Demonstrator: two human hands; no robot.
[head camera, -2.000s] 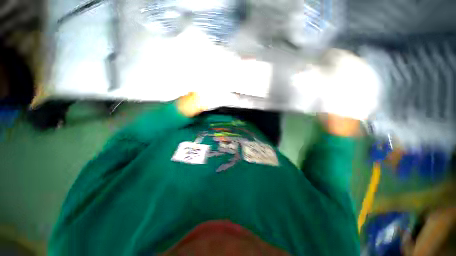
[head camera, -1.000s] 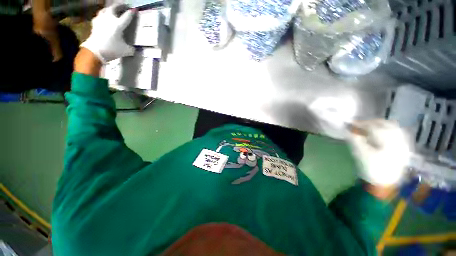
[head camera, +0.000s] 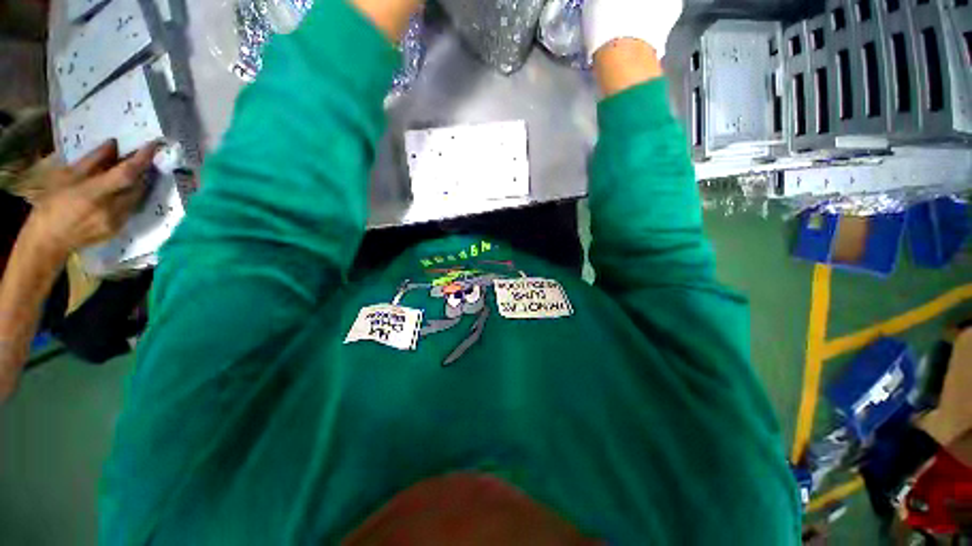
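Note:
A pale sheet-metal panel (head camera: 467, 163) with small dark holes lies flat near the bench's front edge, in front of my body. Clear bags of shiny fasteners (head camera: 499, 30) lie at the far side of the bench. My left arm reaches up to the top edge; only the bare wrist shows and the hand is out of the picture. My right hand (head camera: 631, 19), in a white glove, is beside the bags at the top edge. Its fingers are cut off, so what it holds is hidden.
Overlapping pale panels (head camera: 112, 107) lie at the left, with another person's hand (head camera: 91, 197) over them. Grey slotted panels (head camera: 842, 80) stand at the right, with plastic wrap (head camera: 746, 192) below. Blue bins (head camera: 869, 240) and yellow lines (head camera: 810, 368) are on the green floor.
My left hand has left the left stack and gone out past the top edge. My right hand has moved from the right front up to the bags. The panel now lies at the bench front.

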